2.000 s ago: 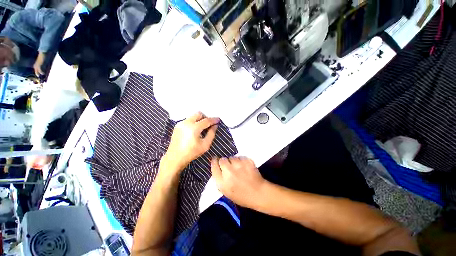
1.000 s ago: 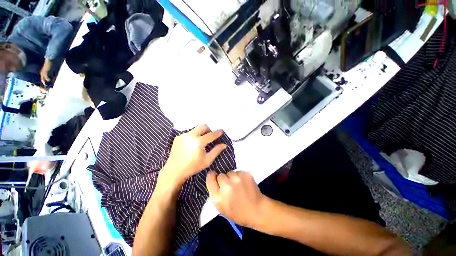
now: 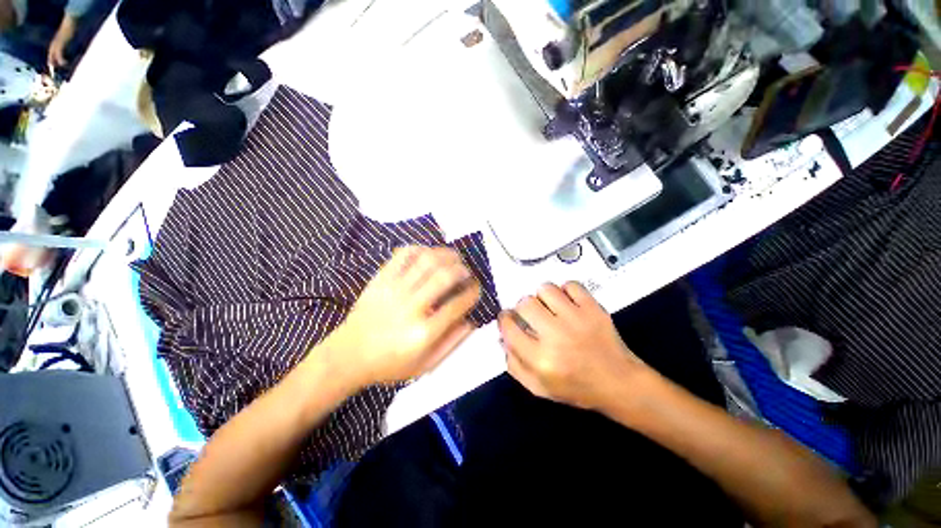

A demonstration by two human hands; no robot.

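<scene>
A dark garment piece [image 3: 279,227] with thin pale stripes lies spread and partly wrinkled on the white table, left of the overlock machine's plate. My left hand [image 3: 413,309] rests on its right part, fingers bent and slightly blurred, at a small striped flap [image 3: 477,270]. Whether the fingers pinch the cloth is hidden. My right hand [image 3: 562,340] is just right of the flap, near the table's front edge, with fingers curled and fingertips close to the cloth's edge. Whether it holds any cloth cannot be seen. The needle area [image 3: 604,139] is above and right of both hands.
The silver-grey cloth plate [image 3: 531,232] stands just above my hands. A striped bundle [image 3: 836,299] fills the right side beyond the table edge. Black cloth [image 3: 201,88] lies at the upper left. A grey machine box [image 3: 67,443] is at the lower left. A person's hand [image 3: 62,43] shows at the top left.
The view has shifted. My right hand has moved right, away from my left hand. A small flap of striped cloth now shows between the hands, beside the plate.
</scene>
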